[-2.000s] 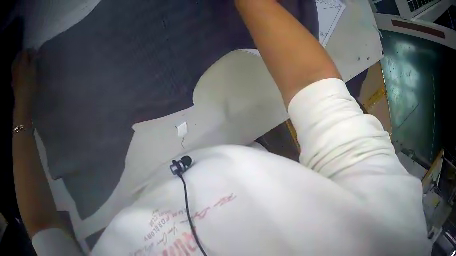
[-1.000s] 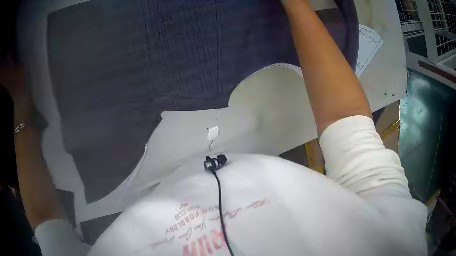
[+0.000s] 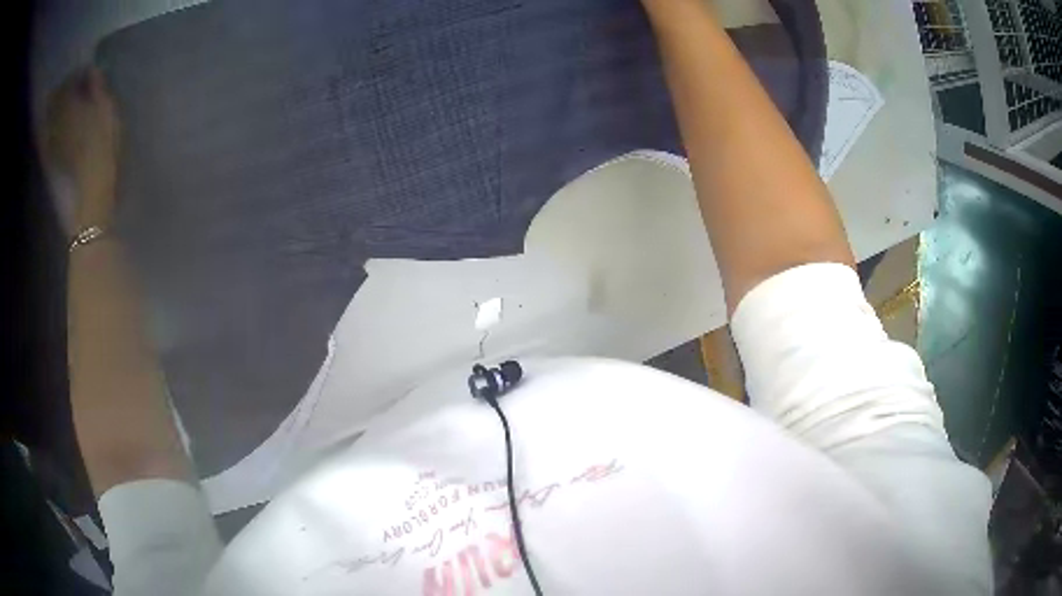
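Observation:
A large dark grey-blue fabric panel (image 3: 384,140) lies flat on the pale table covering (image 3: 629,256), with a curved cutout and a pointed corner on its near side. My left hand (image 3: 84,134) is at the panel's far left edge, dim and blurred; its fingers cannot be made out well. My right hand is cut off by the top edge; only the forearm shows, reaching over the panel. A white paper pattern (image 3: 850,116) with thin black lines shows past the panel's right side.
A small white scrap (image 3: 488,313) with a thread tail lies near the table's near edge. Brown cardboard with yellow strips (image 3: 724,363) is under the table. Green floor (image 3: 978,291) and white metal racks (image 3: 1002,70) are at the right.
The panel sits further right in the picture than two seconds ago. In the last second, my left hand and forearm have moved up and right, onto the panel's left edge.

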